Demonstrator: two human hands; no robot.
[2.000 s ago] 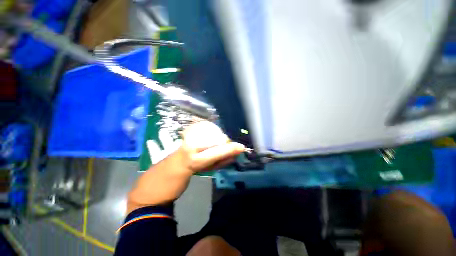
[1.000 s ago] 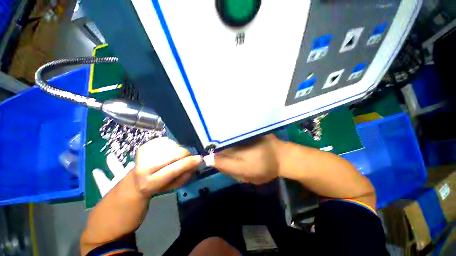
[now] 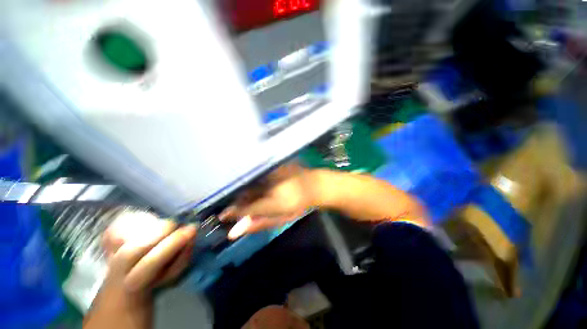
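Note:
The white-fronted press (image 3: 174, 122) with a blue border fills the upper left of the blurred view. My left hand (image 3: 145, 250) is at the panel's lower left corner, its fingers curled and thumb against them; whether it pinches something is too blurred to tell. My right hand (image 3: 273, 202) is under the panel's lower edge, fingertips pointing left, a small gap from my left hand. Its grip is partly hidden and blurred. Small dark and shiny tooling (image 3: 209, 225) shows between the hands, above the light blue base plate (image 3: 248, 247).
A pile of leads (image 3: 77, 225) and a white glove (image 3: 83, 279) lie left, below the lamp (image 3: 58, 191). Another lead bundle (image 3: 340, 144) lies on the green mat right. Blue bins stand left (image 3: 22, 263) and right (image 3: 428, 164), with a cardboard box (image 3: 495, 241) beyond.
The view has swung right, so the press sits further left and its red display shows. My right hand, absent two seconds ago, met my left one second ago; now their fingertips are apart.

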